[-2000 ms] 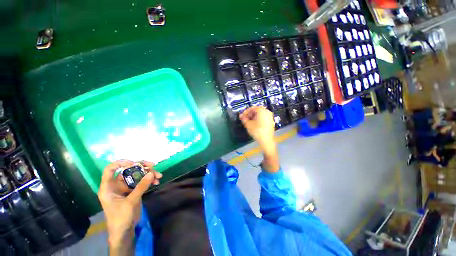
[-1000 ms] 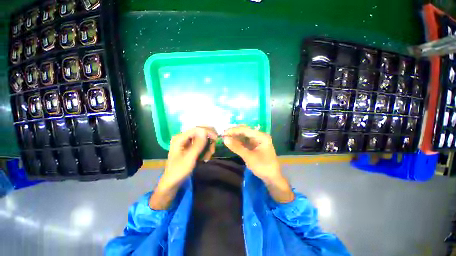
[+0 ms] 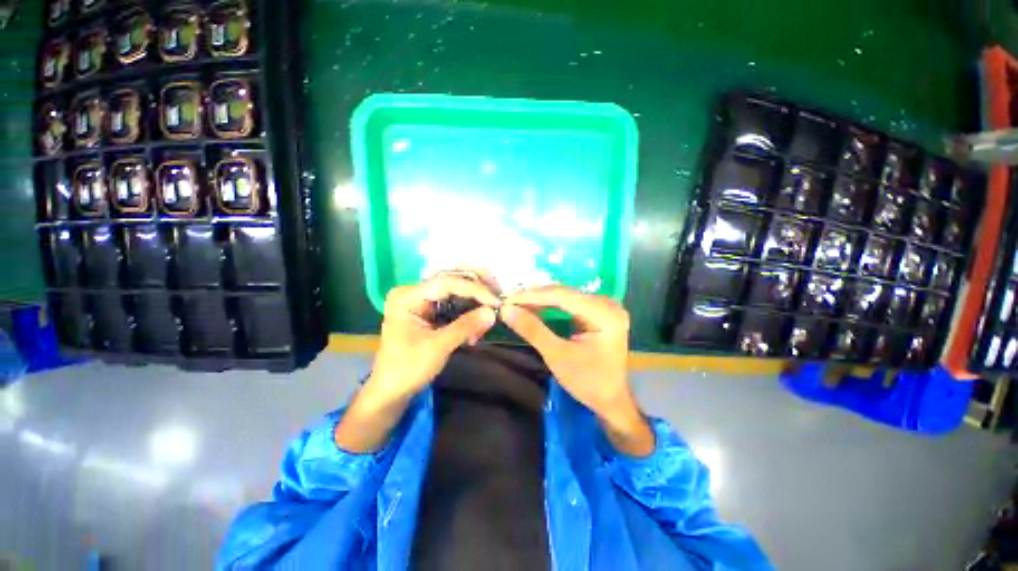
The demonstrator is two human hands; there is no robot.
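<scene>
My left hand (image 3: 430, 323) is closed around a small dark watch housing (image 3: 451, 310), mostly hidden by the fingers, over the near edge of the green tray (image 3: 625, 206). My right hand (image 3: 575, 335) is beside it, thumb and forefinger pinched together, its fingertips touching or nearly touching the left fingertips. Anything between the right fingertips is too small and hidden to tell. Small white flecks (image 3: 402, 145) lie in the green tray, and glare covers much of its floor.
A black blister tray (image 3: 151, 284) at left holds gold-rimmed units in its far rows; its near pockets are empty. Another black blister tray (image 3: 714, 273) at right holds shiny dark parts. A red-edged tray (image 3: 988, 240) stands far right. Blue holders (image 3: 887, 396) show below the bench edge.
My right hand has left the right blister tray and come to my left hand, which still holds the housing. The view has swung left, then shifted slightly; both hands now stay together.
</scene>
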